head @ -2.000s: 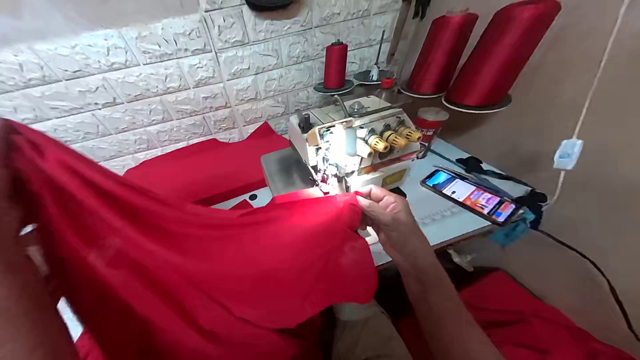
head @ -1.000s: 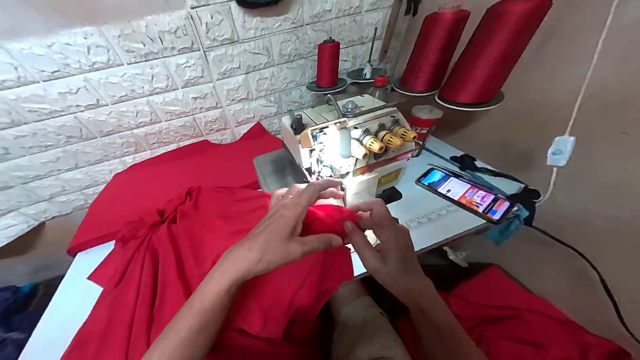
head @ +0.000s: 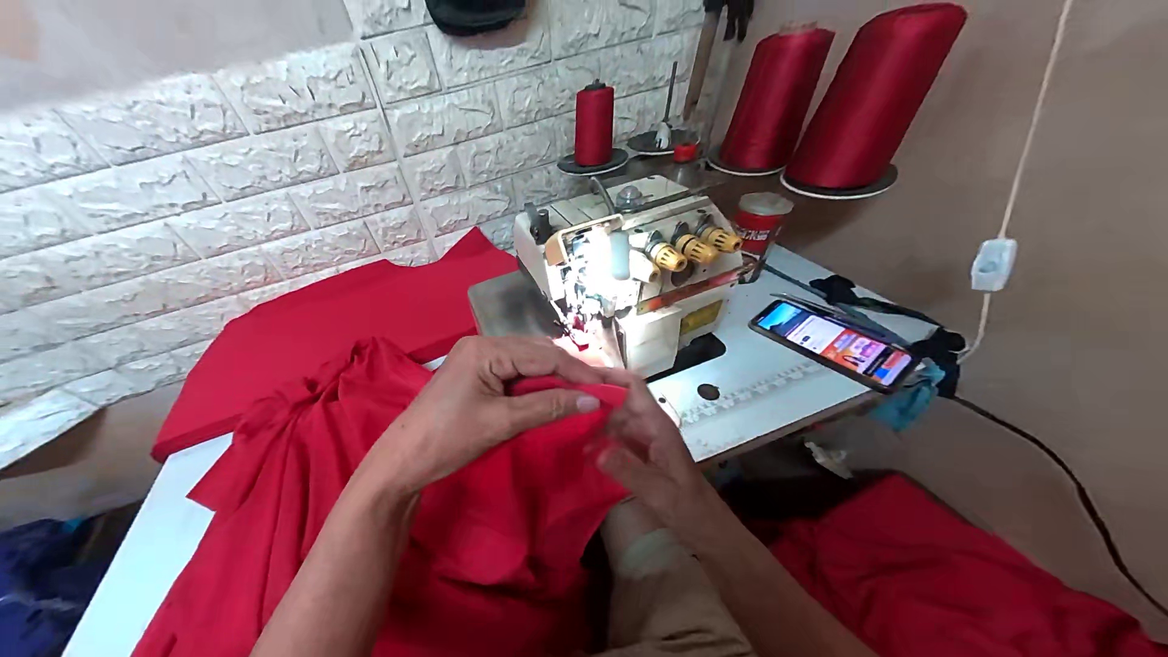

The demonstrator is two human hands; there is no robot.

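Note:
My left hand [head: 497,397] pinches the edge of a red fabric piece [head: 511,511] between thumb and fingers, just in front of the overlock sewing machine [head: 639,265]. Close beside it, my right hand [head: 652,447] is at the same edge, blurred; whether its fingers grip the cloth is unclear. The fabric hangs over the table's front edge, bunched at the left. The machine's lamp lights its needle area, where a bit of red shows. Behind the held piece, more red fabric [head: 365,306] lies flat by the wall.
Red thread cones [head: 776,100] and a smaller red spool [head: 594,126] stand behind the machine. A lit smartphone [head: 832,340] lies on the white table [head: 766,401] at right, near a red can [head: 760,224]. Red cloth [head: 940,566] lies at lower right; a cord switch [head: 993,265] hangs by the wall.
Two seconds ago the fabric was raised at the left and its edge was at the machine; it then came down in front. Since one second ago, my hands remain together at the edge, their fingers shifted.

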